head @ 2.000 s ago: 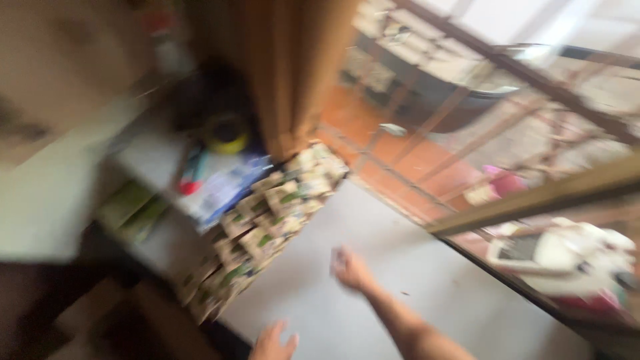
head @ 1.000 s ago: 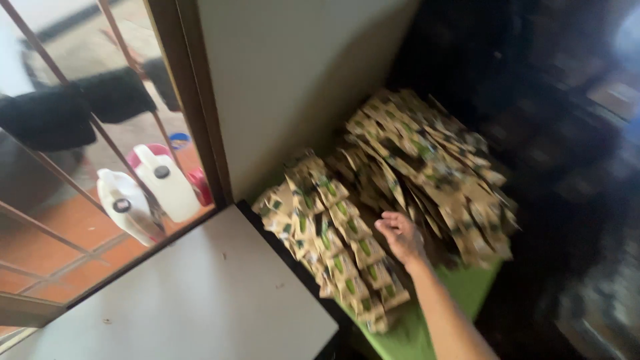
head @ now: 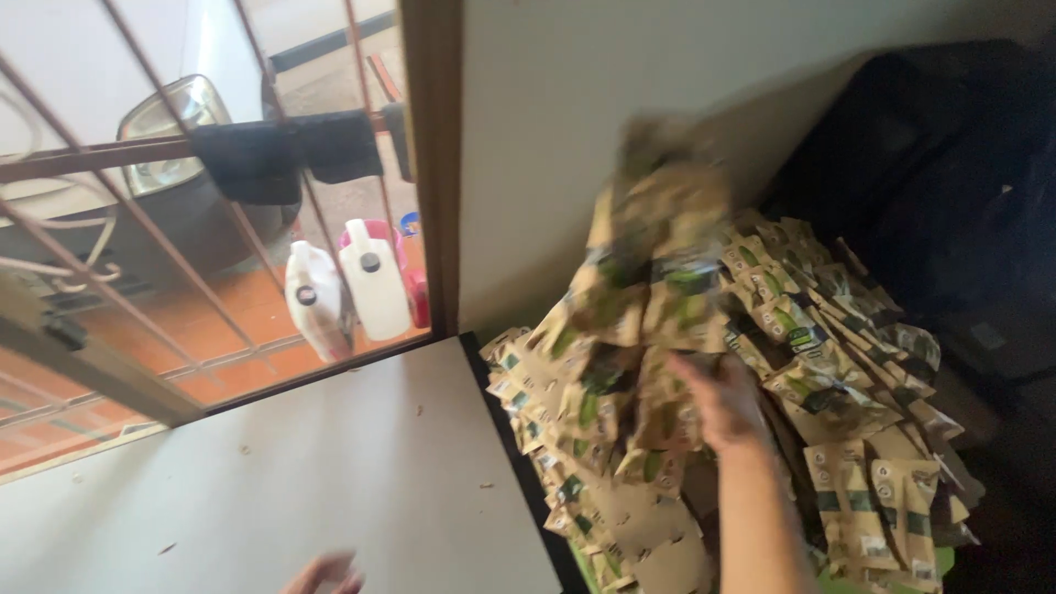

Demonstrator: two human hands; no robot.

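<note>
My right hand point(head: 726, 400) grips a strip of small brown paper packets point(head: 668, 289), raised above the pile; its top end is blurred. Green pictures and dark bands mark the packets. Around and under the hand lie heaped rows of more such packets point(head: 841, 371), on a green surface point(head: 947, 565) that shows only at the edges. Low in the view, my left hand point(head: 328, 573) is partly cut off over the white tabletop point(head: 346, 478), its fingers apart with nothing seen in them.
A window frame point(head: 441, 165) with rusty metal bars stands at the left. Beyond it are white plastic jugs point(head: 375, 280) on orange tiles and a vehicle's headlight point(head: 173, 132). A pale wall point(head: 561, 124) rises behind the packets; dark fabric point(head: 932, 165) lies at the right.
My right hand has taken hold of a strip of packets and lifted it; a second ago it was over the pile. My left hand has come into view. The view swung widely from two seconds ago.
</note>
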